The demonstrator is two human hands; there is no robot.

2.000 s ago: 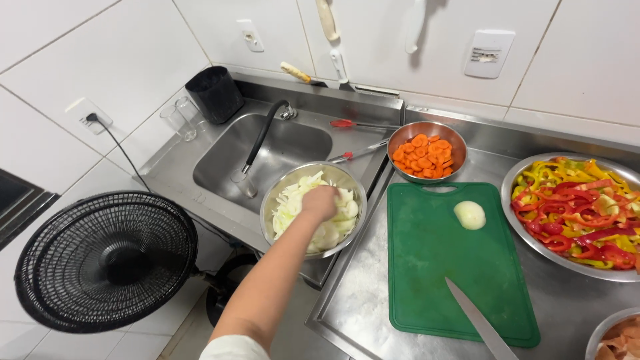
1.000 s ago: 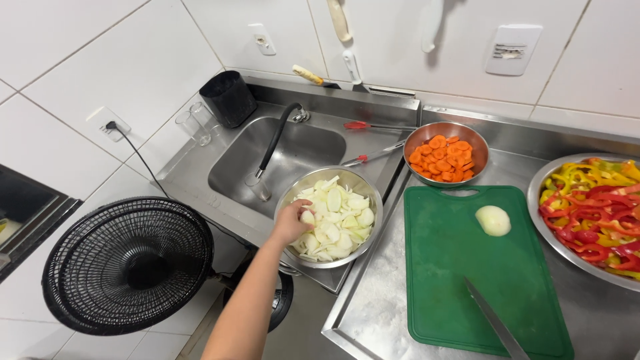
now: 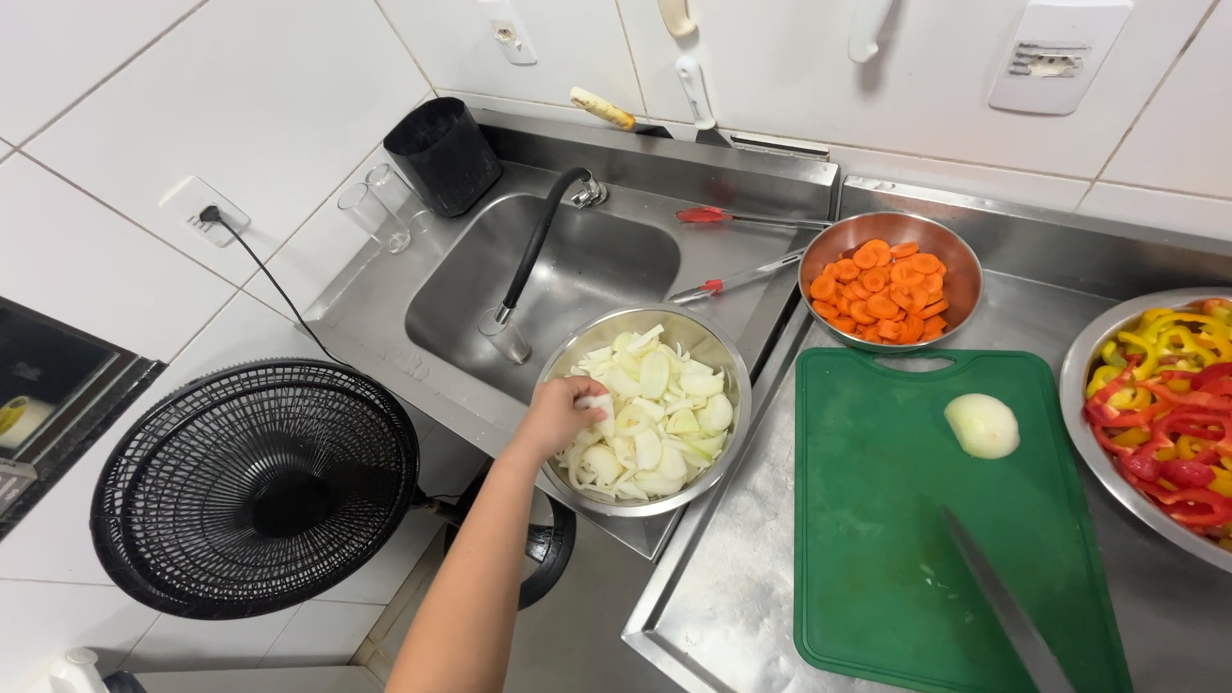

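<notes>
My left hand (image 3: 566,418) reaches over the left side of a metal bowl (image 3: 739,385) of sliced onion (image 3: 654,414), with white onion between thumb and fingers. The bowl sits at the sink's right front corner. To its right, half a peeled onion (image 3: 983,425) rests on a green cutting board (image 3: 866,500). A knife blade (image 3: 1006,606) slants over the lower right of the board; its handle is out of frame. My right hand is not in view.
A bowl of carrot slices (image 3: 890,279) stands behind the board, and a bowl of sliced peppers (image 3: 1078,404) to its right. Tongs (image 3: 751,274) lie beside the sink (image 3: 577,260), with its black faucet hose (image 3: 544,236). A black fan (image 3: 260,491) stands at left.
My left hand has moved from the right part of the onion bowl to its left side, where white onion now shows between the fingers. The half onion has stayed on the board.
</notes>
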